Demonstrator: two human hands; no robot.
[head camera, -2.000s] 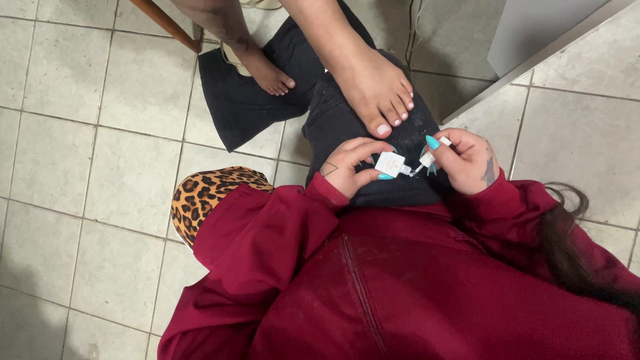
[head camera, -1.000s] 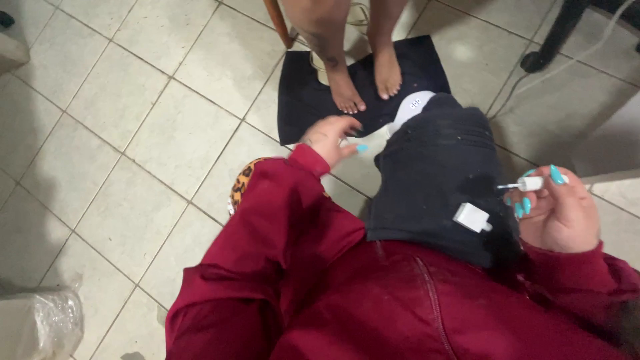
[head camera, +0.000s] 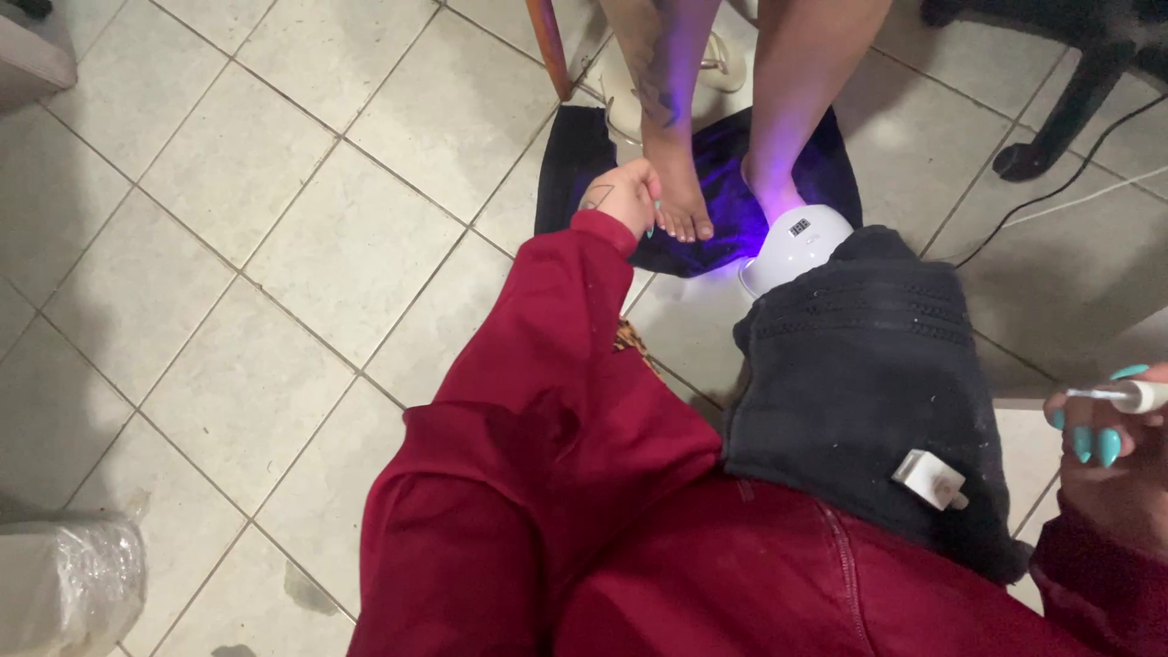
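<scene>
My right hand (head camera: 1109, 447), at the right edge, grips the white cap of a nail polish brush (head camera: 1131, 395), its bristle end pointing left. The white polish bottle (head camera: 931, 479) lies tipped on the dark towel (head camera: 858, 365) over my lap. My left hand (head camera: 630, 201) reaches down beside another person's bare foot (head camera: 680, 192); its fingers are curled and partly hidden, so whether they hold the foot is unclear. That person's other foot (head camera: 776, 196) is inside a white nail lamp (head camera: 798, 246), which glows violet and has a small display.
A dark cloth (head camera: 570, 173) lies under the feet on the tiled floor. Light-coloured sandals (head camera: 625, 100) and a wooden leg (head camera: 547, 46) are behind. A black chair base (head camera: 1077, 119) and cables are at upper right, a plastic-wrapped object (head camera: 73, 579) at lower left.
Two seconds ago a foot rested on my lap and my left hand held the bottle. Now the bottle lies on the towel, my left hand is by a foot, and the lamp glows.
</scene>
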